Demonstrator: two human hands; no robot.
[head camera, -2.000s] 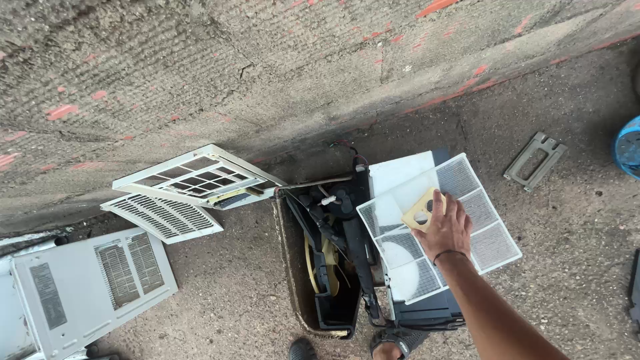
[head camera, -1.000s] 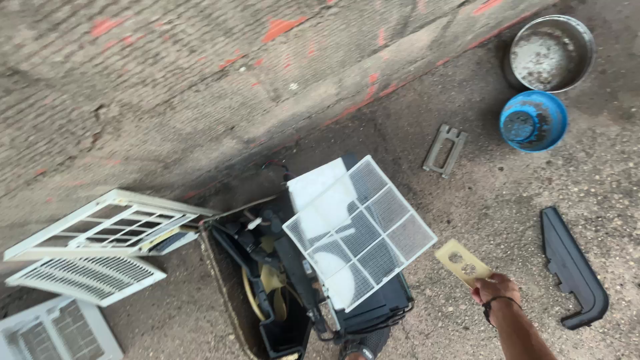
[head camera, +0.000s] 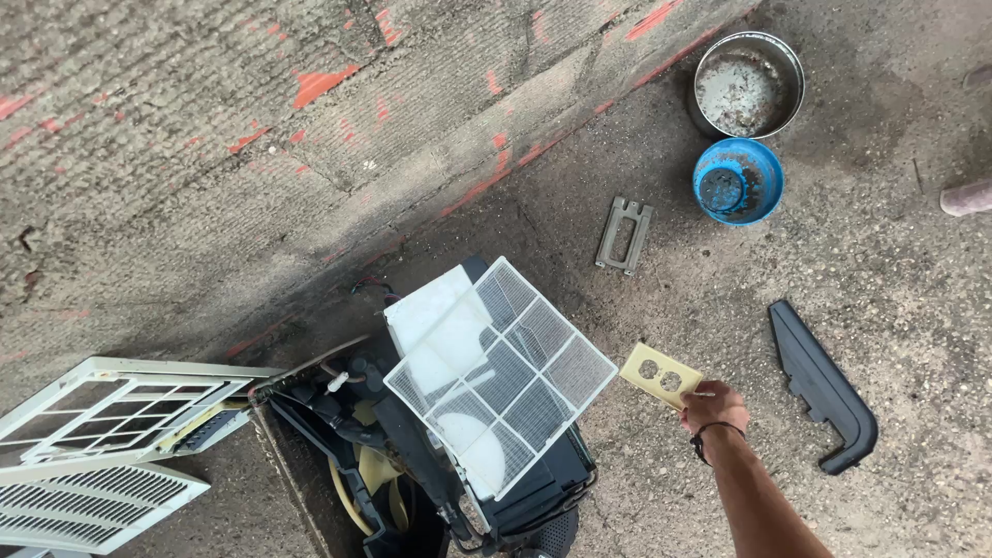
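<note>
My right hand (head camera: 714, 408), with a dark bracelet on its wrist, grips one end of a yellowish outlet cover plate (head camera: 661, 375) with two openings. The plate is held above the concrete ground, just right of a white-framed mesh air filter (head camera: 508, 372). That filter lies across a white panel (head camera: 434, 314) and the dark parts of an opened air conditioner. Beside them, the unit's casing (head camera: 291, 473) holds black parts and a yellowish fan. My left hand is not in view.
White grille frames (head camera: 101, 418) stand at lower left. A grey bracket (head camera: 624, 235), a blue bowl (head camera: 738, 181), a metal pot (head camera: 749, 85) and a black plastic piece (head camera: 825, 387) lie on the ground. A rough wall (head camera: 256, 155) with red paint runs along the upper left.
My right hand has lifted the cover plate from over the mesh filter and moved it right, clear of the filter. The filter remains on the unit. The view has shifted right.
</note>
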